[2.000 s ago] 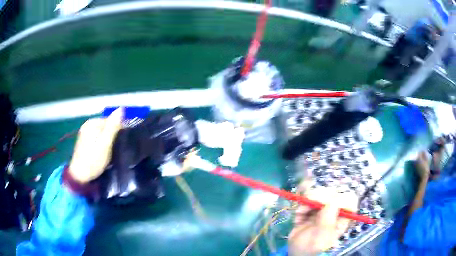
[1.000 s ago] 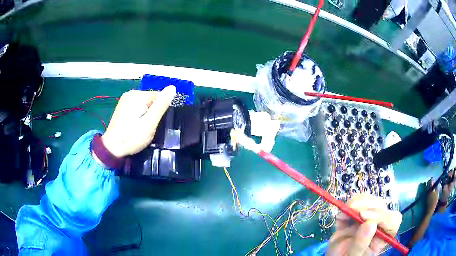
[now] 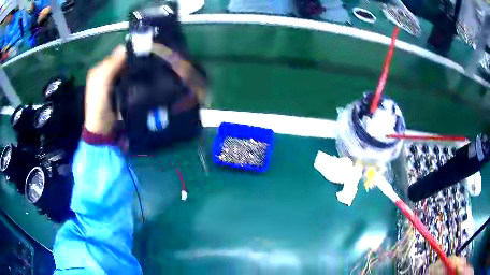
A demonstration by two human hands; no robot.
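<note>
My left hand (image 3: 103,91) holds a black lens housing (image 3: 156,102) at the upper left, over the white strip; the housing is blurred by motion. Thin wires with a small white plug hang below it. My right hand (image 3: 450,265) is at the bottom right corner, mostly cut off by the frame edge, and grips the lower end of a red grease brush (image 3: 419,223). The brush's pale tip is by the white paper (image 3: 338,171), just below the grease pot (image 3: 376,129). Two more red sticks are at the pot, which holds white grease.
A blue screw box (image 3: 244,147) full of screws is on the green table in the middle. Several black housings with round lenses (image 3: 35,184) stand at the left. A motor tray (image 3: 443,215) is at the right, with an electric screwdriver (image 3: 446,171) over it and loose wires beside it.
My left hand has lifted the housing up and away from beside the screw box. My right hand has moved down toward the corner with the brush, whose tip is now off the housing.
</note>
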